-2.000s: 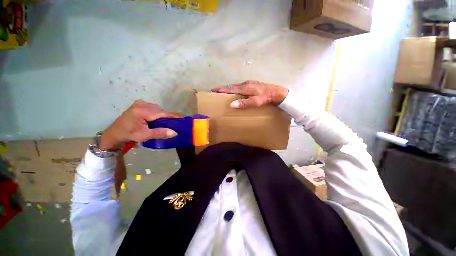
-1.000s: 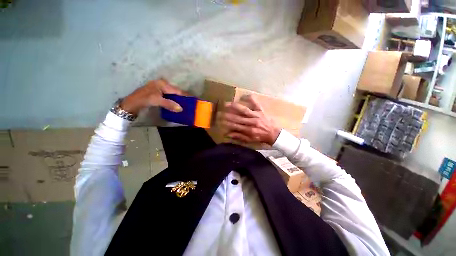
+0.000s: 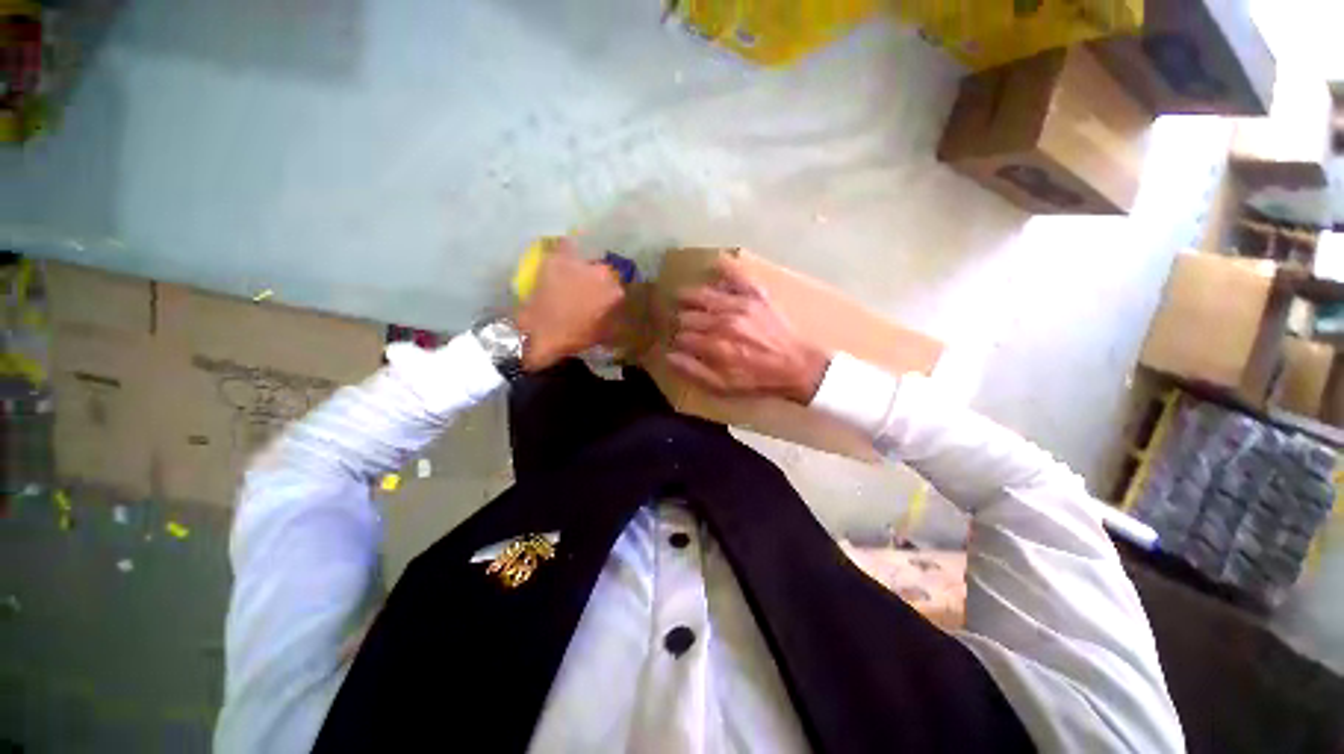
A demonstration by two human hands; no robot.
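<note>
A brown shipping carton [image 3: 862,348] lies on the pale table in front of my chest, slightly angled. My right hand [image 3: 742,336] lies over its left end, fingers bent against the flaps and edge. My left hand [image 3: 572,307], with a watch at the wrist, is closed around the tape gun [image 3: 619,268] at the carton's left end. Only a little of its blue body shows beside the fingers, and a yellow round part behind them. The tape itself and the contact with the carton are blurred or hidden.
Brown cartons [image 3: 1050,130] stand at the upper right, beside yellow boxes [image 3: 774,27] at the far edge. Flat carton blanks [image 3: 221,390] lie low at left. Scraps lie on the floor. At right are more cartons [image 3: 1212,324] and a grey wrapped stack [image 3: 1235,494].
My left hand has turned and moved right with the tape gun, against the carton's left end. My right hand moved from the carton's far edge to its left end.
</note>
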